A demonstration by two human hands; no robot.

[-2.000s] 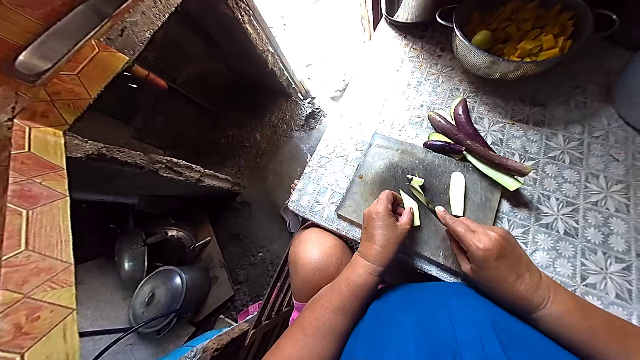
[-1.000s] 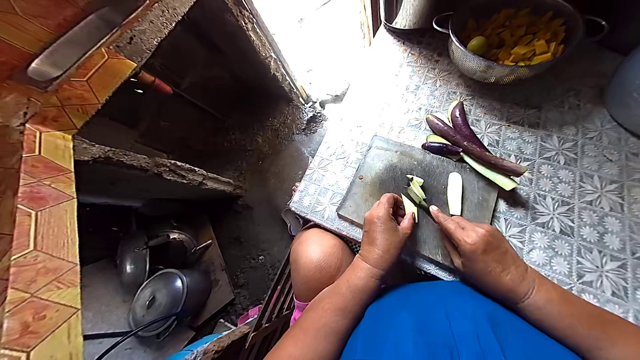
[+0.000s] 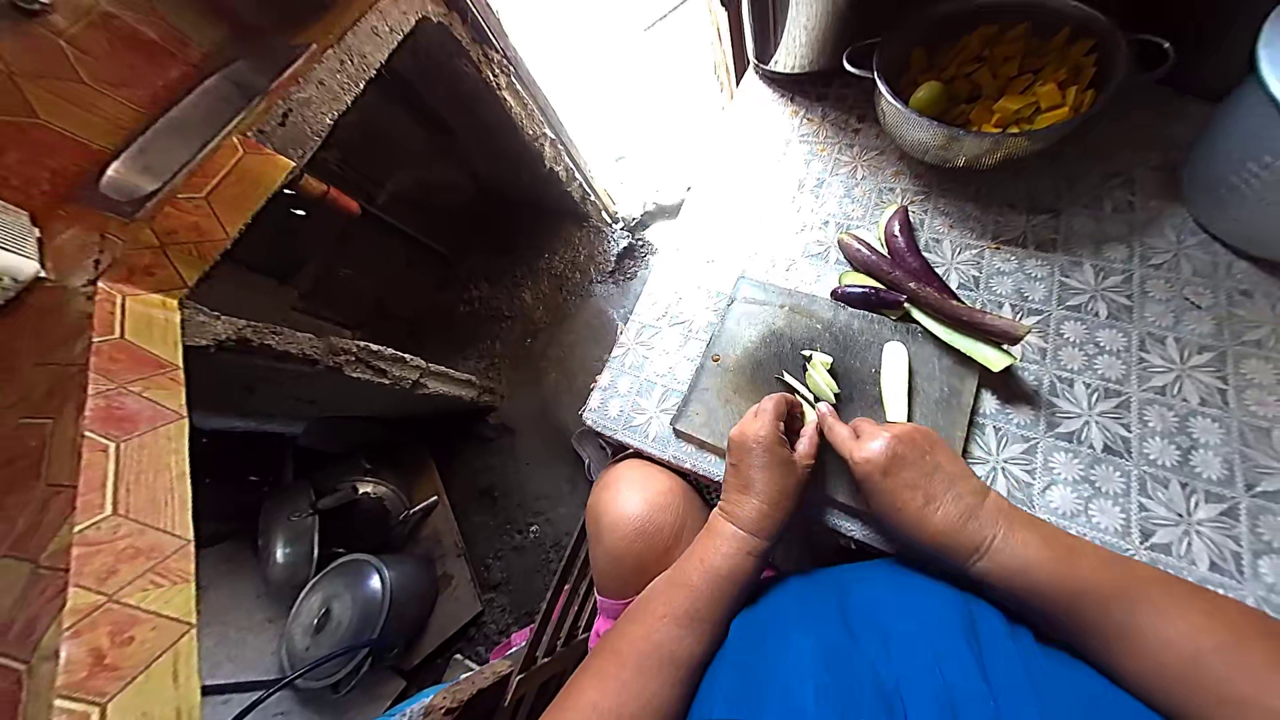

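On the dark cutting board (image 3: 760, 350) my left hand (image 3: 768, 465) pinches a pale piece of eggplant (image 3: 805, 408) near the board's front edge. My right hand (image 3: 915, 480) is closed beside it, its forefinger reaching to the piece; the knife seen in earlier frames is mostly hidden under this hand. Several pale cut pieces (image 3: 820, 378) lie just beyond my fingertips. A longer pale eggplant piece (image 3: 895, 382) rests at the right of the board. Split purple eggplants (image 3: 925, 285) lie piled across the board's far right corner and the tablecloth.
A metal colander (image 3: 950, 145) with cut yellow-orange chunks and a green round fruit stands at the back of the patterned tablecloth (image 3: 1130, 370). At the right edge is a grey container (image 3: 1240, 160). Left are a tiled counter (image 3: 140, 440) and a lidded pot (image 3: 340, 620) on a low shelf.
My right hand has shifted slightly at the piece, and the knife blade that showed between my hands earlier is now barely visible. The piled eggplants have stayed in place.
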